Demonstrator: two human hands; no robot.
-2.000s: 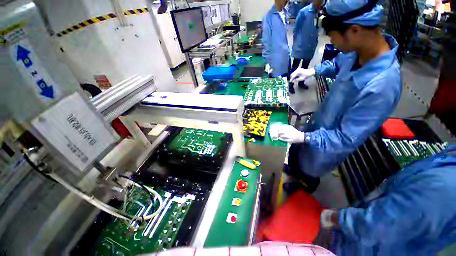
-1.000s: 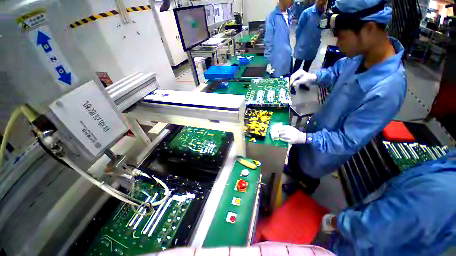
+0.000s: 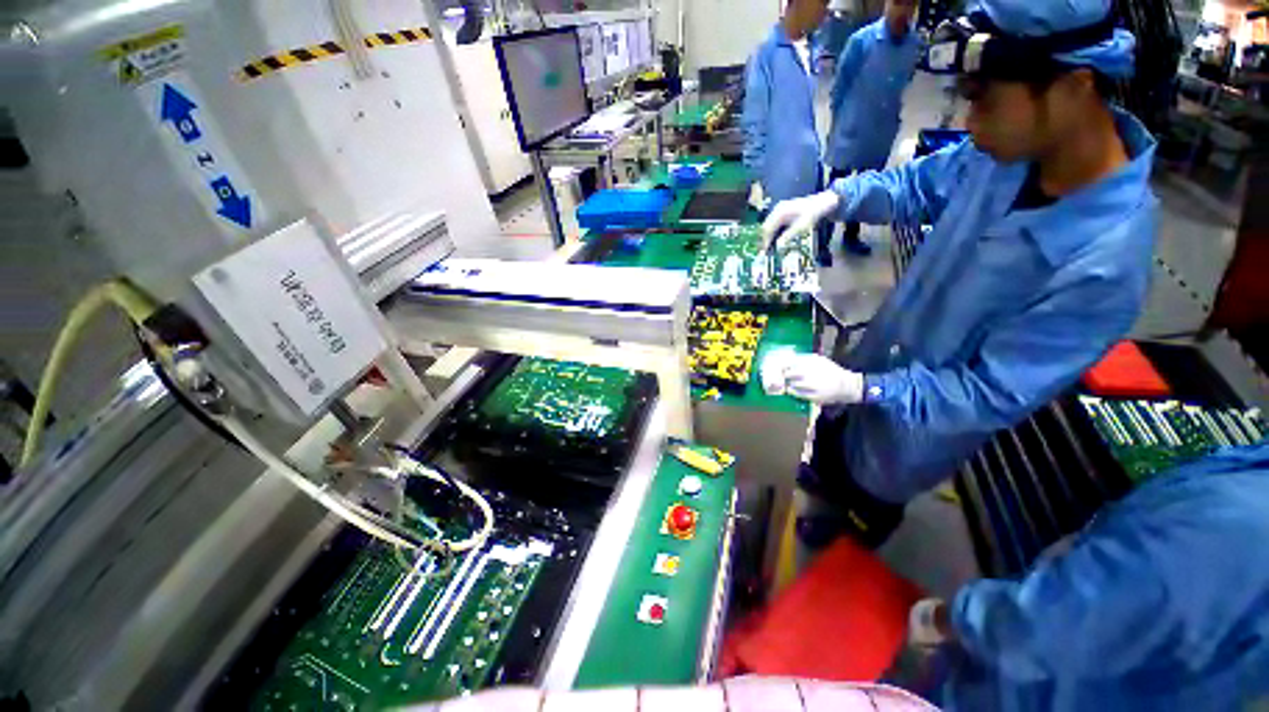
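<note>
Neither of my hands is in view; only pink checked clothing shows at the bottom edge. A large green circuit board [image 3: 418, 612] lies in a black carrier on the conveyor in front of me. The white-signed dispensing head [image 3: 290, 317] stands over it, its pale hose [image 3: 299, 487] curving down to the board. A second green board [image 3: 557, 398] lies in a carrier [image 3: 480, 442] beyond, partly beneath the white gantry [image 3: 557, 295]. The green control panel [image 3: 651, 570] with a red emergency stop button [image 3: 681, 520] runs along the conveyor's near edge.
A worker in blue [image 3: 988, 292] with white gloves stands at a board [image 3: 752, 264] and yellow components [image 3: 727, 345]. Another blue-clad arm [image 3: 1113, 598] is at lower right beside a red sheet [image 3: 828, 619]. Two people stand behind. Dark racks [image 3: 1037, 480] are at right, a monitor [image 3: 543, 86] beyond.
The dispensing head has shifted right in the picture over the near board. The gloved worker's far hand has moved left over the board there. My hands stay out of view.
</note>
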